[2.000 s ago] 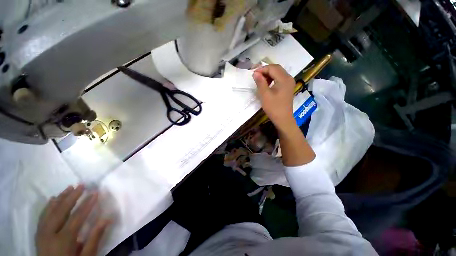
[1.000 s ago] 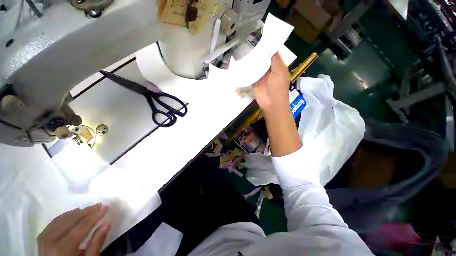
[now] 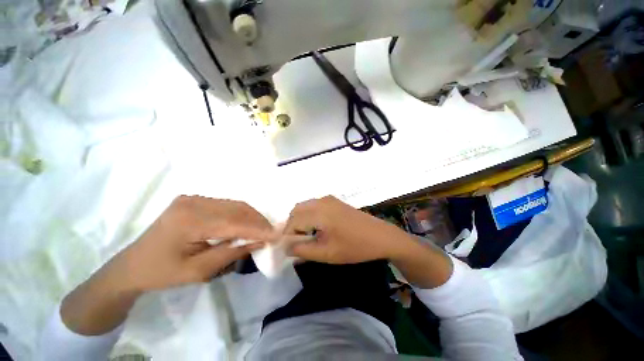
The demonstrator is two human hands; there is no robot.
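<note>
My left hand (image 3: pixel 201 240) and my right hand (image 3: pixel 339 231) meet at the table's front edge, below the needle. Both pinch the edge of white fabric (image 3: pixel 272 259) between fingers and thumbs; a small fold hangs below the fingertips. The glare hides which layers each hand holds. The white garment fabric (image 3: pixel 106 155) spreads over the table at left and hangs over the lap. The sewing machine's needle area (image 3: pixel 265 113) is lit, above the hands.
Black shears (image 3: pixel 360 113) lie on the bed right of the needle. Curved white cut pieces (image 3: pixel 473 120) lie by the machine's base. A yellow rod (image 3: pixel 522 169) runs along the table's front edge at right. Below it are a blue-and-white box (image 3: pixel 519 204) and a white bag (image 3: pixel 558 247).
My right hand has left the cut pieces at the machine's base and come to my left hand. Both hands now hold fabric together. The view has shifted left.
</note>
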